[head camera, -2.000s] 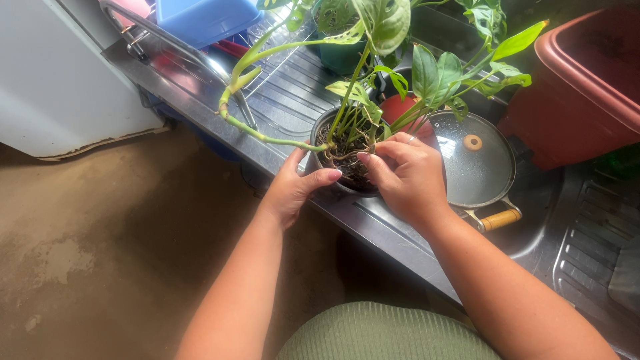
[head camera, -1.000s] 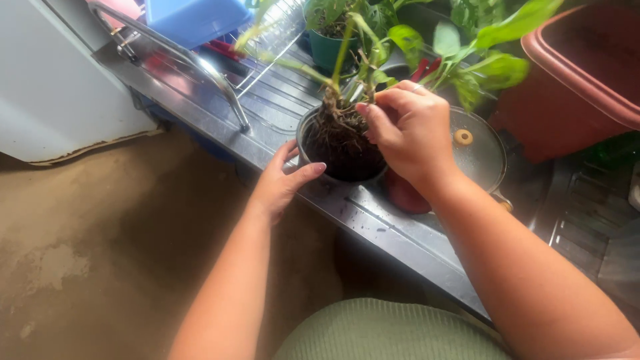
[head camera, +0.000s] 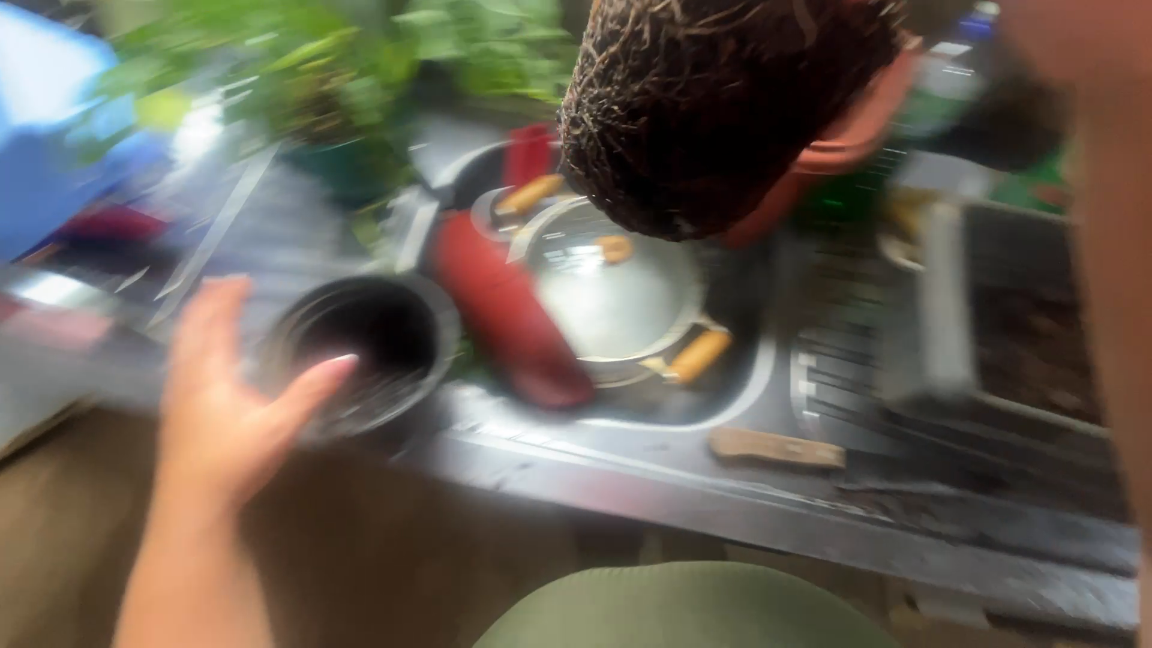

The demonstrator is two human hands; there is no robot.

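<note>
My left hand is at the left rim of a dark round plant pot, its thumb over the rim and its fingers outside. The pot stands on the steel drainboard and looks dark inside. High above the sink hangs a root ball, dense with pale roots and dark soil, out of the pot. My right forearm runs up the right edge; the right hand itself is blurred or out of frame at the top, so its hold on the plant does not show.
A pot with a glass lid and a red object sit at the sink basin. A wooden-handled tool lies on the front edge. At right stands a grey rectangular planter with soil; behind are a terracotta-coloured planter and a potted plant.
The plant's root mass has come out of the dark pot and moved up and to the right. My left hand remains at the pot. The view has swung right.
</note>
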